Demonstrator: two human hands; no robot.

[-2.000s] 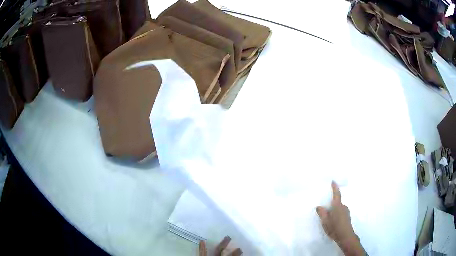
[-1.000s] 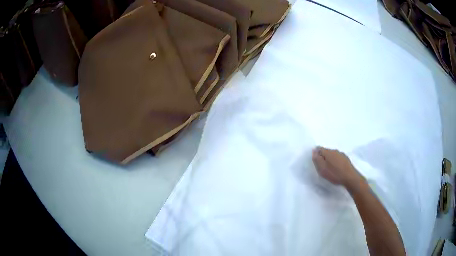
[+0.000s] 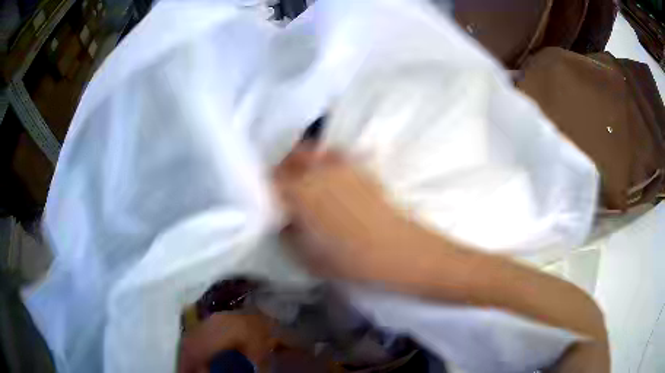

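Observation:
My right hand [image 3: 328,207] is blurred and closed on white tissue paper [image 3: 168,175], gathered at its fingers. The large thin sheets spread out on both sides of the hand and cover most of the view. A blurred skin-toned shape [image 3: 219,335] at the bottom edge, left of centre, may be my left hand; its fingers and any hold cannot be made out. Beside it is a dark brown, blurred thing with a shiny part, partly hidden by the paper.
Folded brown bags [image 3: 583,109] with a small shiny stud lie on the white table [image 3: 634,284] at the right. Darker bags [image 3: 503,29] stand behind them at the top. Metal shelving [image 3: 33,120] is at the upper left.
The view has swung left, so the bags now show at the right. My right hand, earlier on the flat paper, now holds sheets lifted and bunched in front of me.

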